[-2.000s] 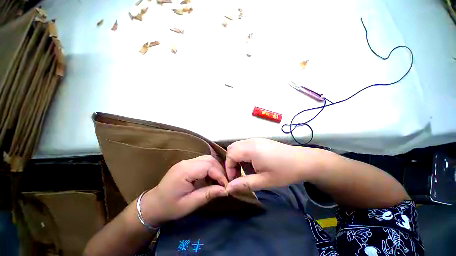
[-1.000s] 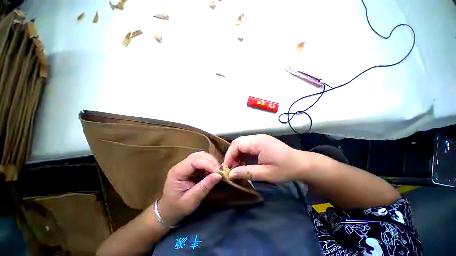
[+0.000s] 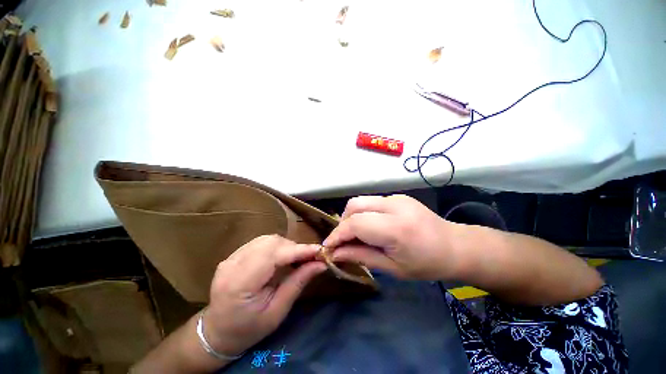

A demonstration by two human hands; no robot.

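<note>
A brown fabric piece (image 3: pixel 197 226) lies over my lap and leans on the table's front edge, with its curved edge up. My left hand (image 3: pixel 255 285) and my right hand (image 3: pixel 398 237) meet at its right end. Both pinch the tan-yellow edge binding (image 3: pixel 336 269) between thumb and fingers, the fingertips nearly touching. The exact grip is partly hidden by the fingers. On the table lie a red tool with yellow marks (image 3: pixel 380 143) and pink-purple thread snips (image 3: pixel 447 102), which no hand touches.
The dark snips cord (image 3: pixel 537 89) loops over the white table (image 3: pixel 241 124). Tan binding offcuts (image 3: pixel 217 44) lie scattered at the back. Stacked brown pieces (image 3: pixel 25 139) stand at the left. A carton with brown pieces (image 3: pixel 98 321) is lower left. A clear object (image 3: pixel 648 223) is at the right edge.
The tan-yellow binding has come into sight between my fingertips and now shows as a longer curved strip. The view has shifted, so the table things sit higher. The red tool and snips have not moved.
</note>
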